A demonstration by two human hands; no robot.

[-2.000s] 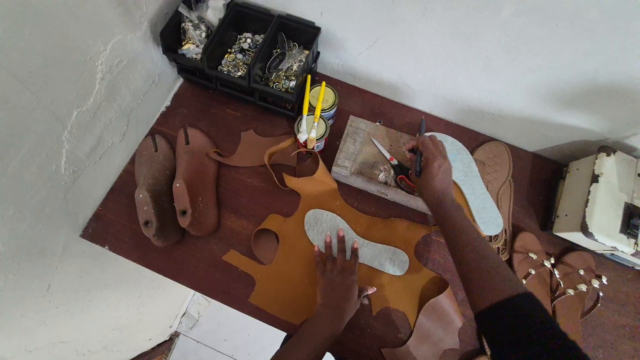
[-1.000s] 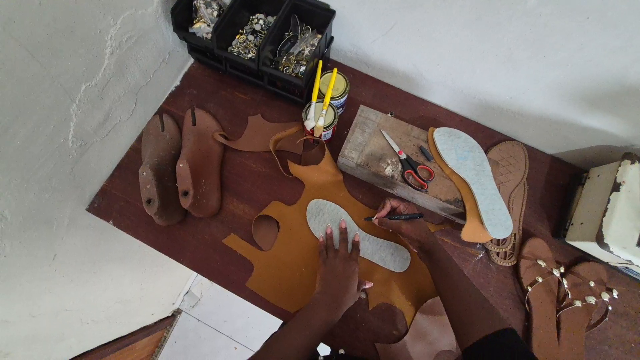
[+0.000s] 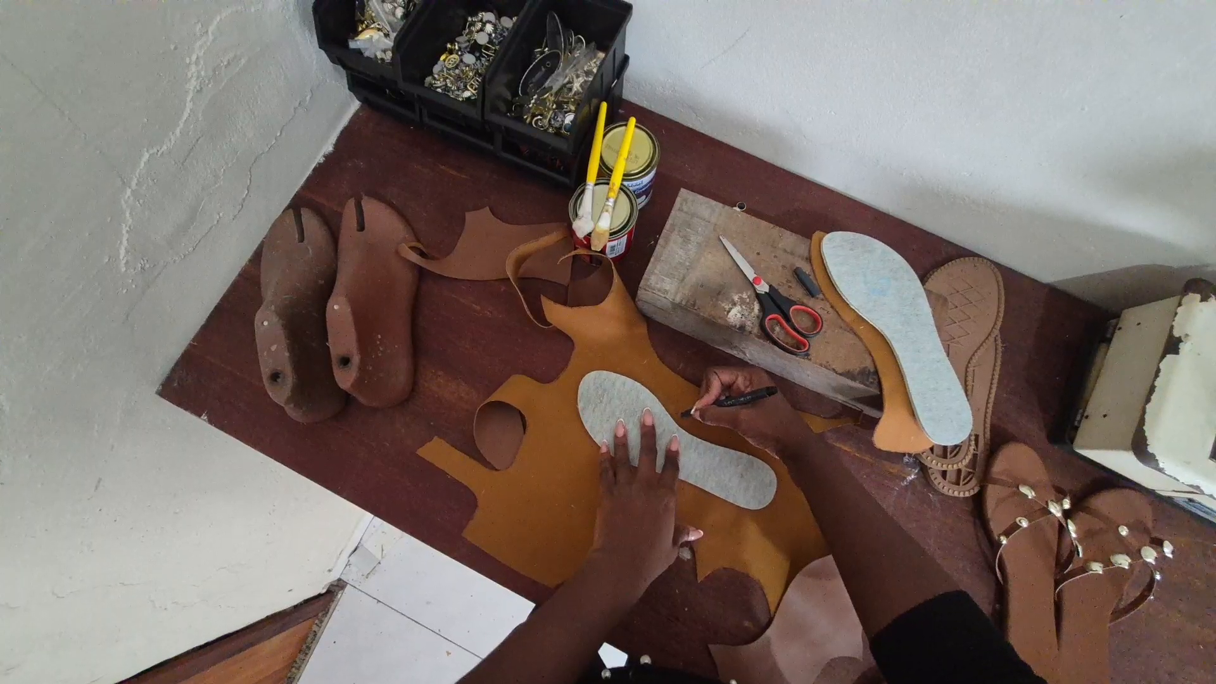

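Observation:
A grey insole-shaped piece (image 3: 712,465) lies flat on a tan leather sheet (image 3: 541,503) with cut-out edges. My left hand (image 3: 641,503) rests spread, its fingertips on the insole piece and nothing gripped. My right hand (image 3: 750,408) holds a black pen (image 3: 746,397), its tip at the upper edge of the insole piece. Scissors (image 3: 774,304) with red and black handles and a black pen cap (image 3: 807,282) lie on a wooden block (image 3: 698,256). A second grey insole piece (image 3: 898,323) sits over a tan leather piece (image 3: 893,432), partly on the block.
Brown shoe lasts (image 3: 375,304) stand at the left. Black bins (image 3: 560,142) of metal ornaments and tins (image 3: 632,157) with yellow-handled brushes are at the back. Patterned soles (image 3: 978,304), sandals (image 3: 1026,579) and a worn cream-coloured machine (image 3: 1130,380) are at the right. The table's left edge (image 3: 275,465) borders the floor.
My right hand, over the wooden block beside the scissors two seconds ago, has moved down to the insole piece on the leather. My left hand has stayed on that piece.

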